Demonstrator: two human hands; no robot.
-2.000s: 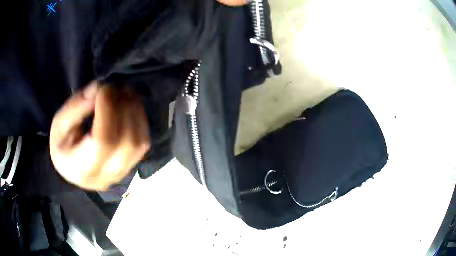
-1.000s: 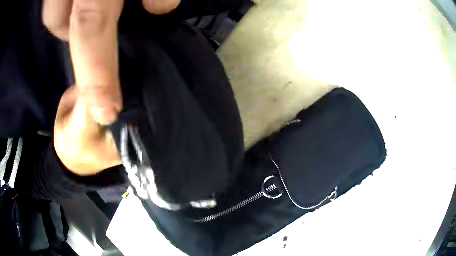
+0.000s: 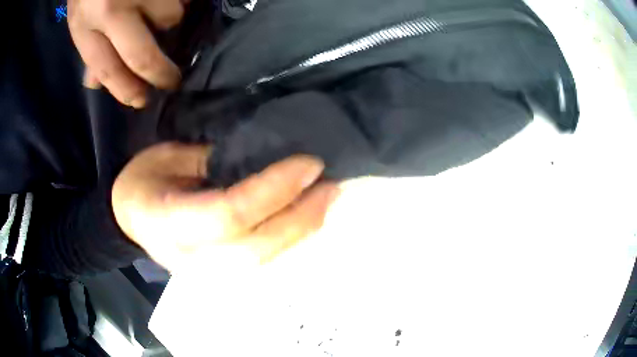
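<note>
The black bag (image 3: 461,63) stretches across the top of the view, its cloth pulled out to the right over the table. A silver zip (image 3: 370,43) runs slanting along it. A matte grey-black cloth part (image 3: 419,129) hangs below the zip. My left hand (image 3: 129,45), cut off by the top edge, grips dark cloth at the upper left with bent fingers. My right hand (image 3: 223,202), slightly blurred, holds the cloth's lower left edge between thumb and fingers. A bright shiny spot shows at the bag's right end. The zip's left end is unclear.
The rounded off-white tabletop (image 3: 447,258) glares white and has small dark specks. My dark jacket and ribbed cuff (image 3: 84,226) are at the left. Dark items (image 3: 49,314) and a light grey strip lie below left, beyond the table edge.
The bag has been turned and spread to the upper right; the rounded pocket and ring are no longer seen. My right hand has moved right and down; my left hand shows more fully at the top.
</note>
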